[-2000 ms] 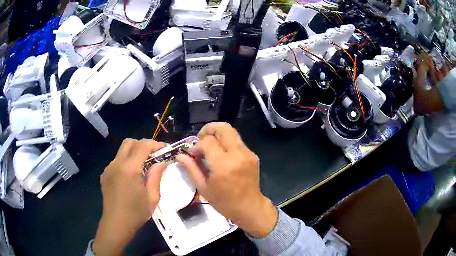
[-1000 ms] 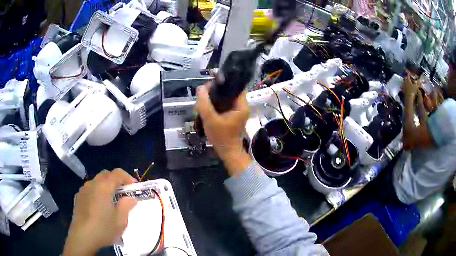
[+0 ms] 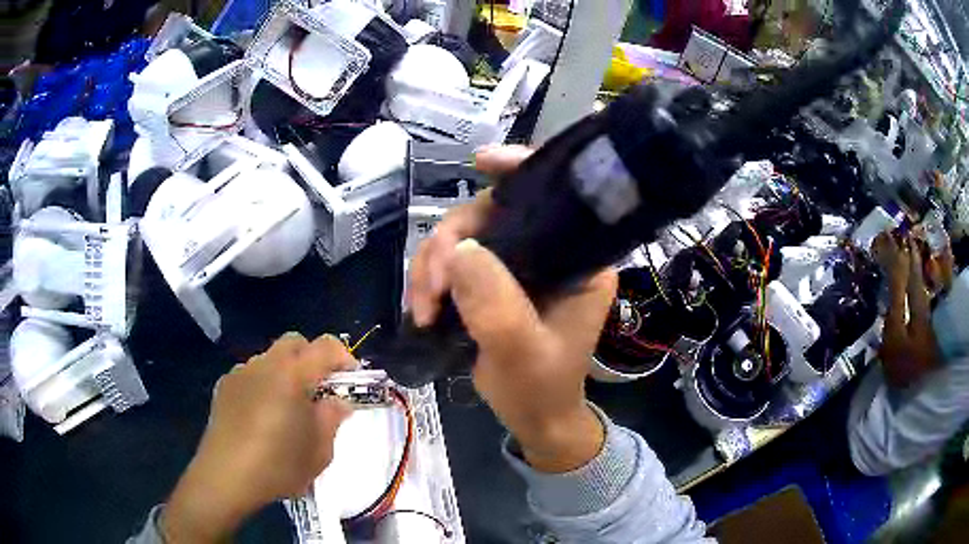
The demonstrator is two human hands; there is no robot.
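A white rectangular camera housing (image 3: 434, 446) lies low in the view, with red, orange and black wires and a small metallic board (image 3: 361, 387) at its upper end. My left hand (image 3: 260, 425) holds the housing at that end, fingertips on the board. My right hand (image 3: 521, 329) is wrapped around a thick black electric screwdriver (image 3: 595, 191) with a pale label, tilted down to the left. The driver's lower end is near the board. Its tip is dark and blurred, so contact cannot be told.
White dome camera bodies (image 3: 271, 223) are piled at left. Open camera heads (image 3: 747, 367) with coloured wires stand at right. A grey metal box (image 3: 427, 213) is partly hidden behind my right hand. Another person's arms (image 3: 903, 308) are at far right, a cardboard box (image 3: 770, 519) at lower right.
My right hand has first taken hold of the screwdriver, then brought it down and towards the housing. My left hand has gone from the housing's edge to its board end, still holding it.
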